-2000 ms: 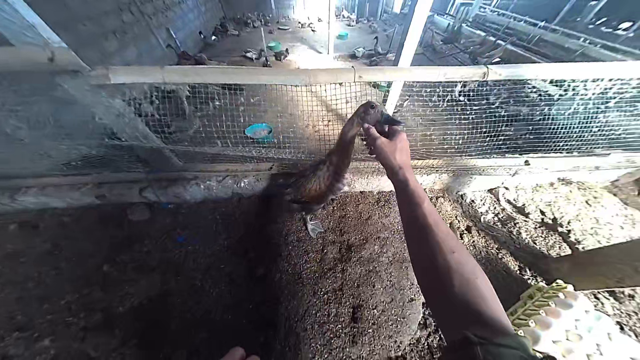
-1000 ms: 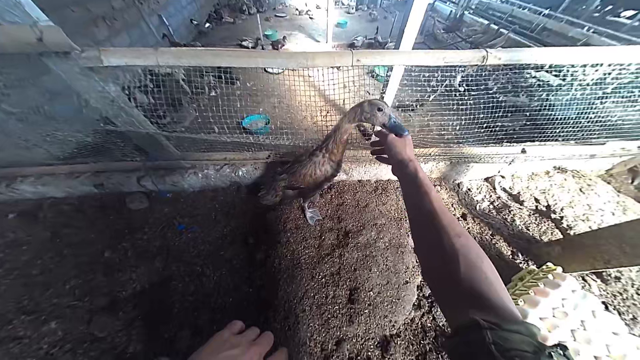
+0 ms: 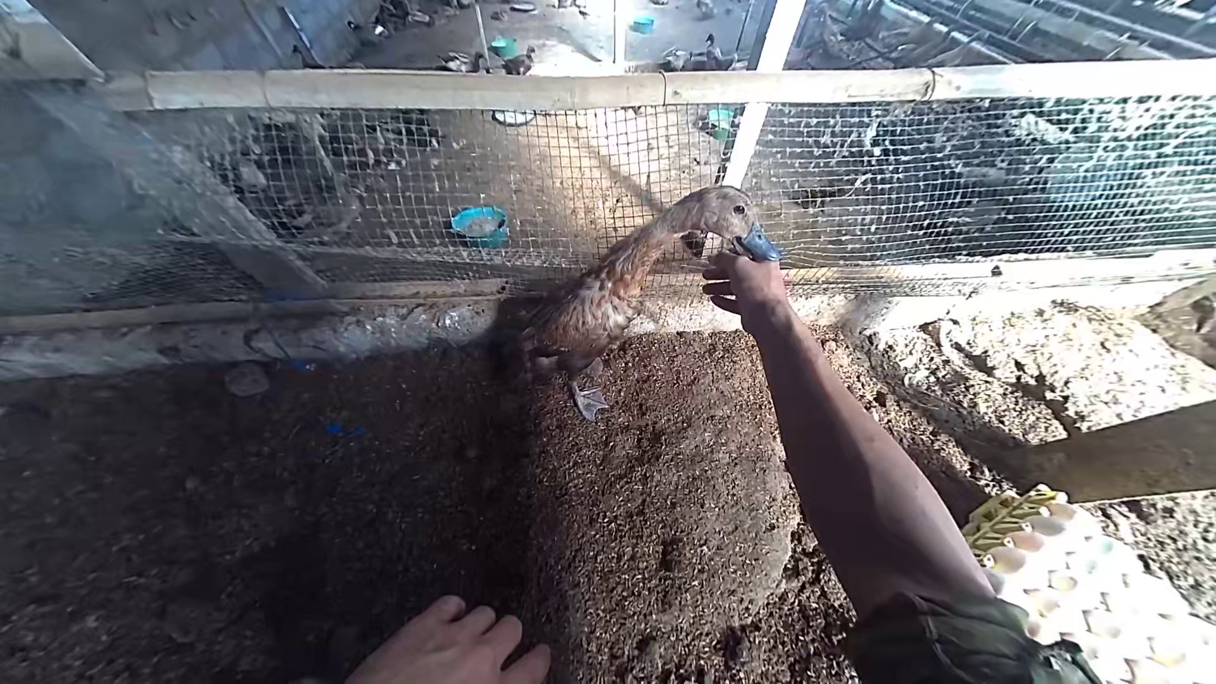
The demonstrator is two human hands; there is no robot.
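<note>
A brown duck point(image 3: 594, 309) stands on the litter beside the mesh fence, its neck stretched to the right. Its blue-grey bill point(image 3: 757, 244) rests against the top of my right hand point(image 3: 749, 283), whose fingers point left beneath the head; whether they hold anything cannot be made out. My left hand point(image 3: 456, 648) is at the bottom edge, back up, fingers slightly bent and apart, with nothing seen in it. A tray of eggs point(image 3: 1083, 579) sits at the lower right, near my right forearm.
A low fence of netting point(image 3: 893, 180) under a bamboo rail point(image 3: 475, 90) crosses the view. Beyond it are a teal bowl point(image 3: 480, 226), other containers and several ducks. A wooden beam point(image 3: 1121, 451) lies at the right; a stone point(image 3: 247, 380) is by the fence base.
My right hand was at the duck's head and bill two seconds ago; now the bill lies over the hand. My left hand has come further into view at the bottom.
</note>
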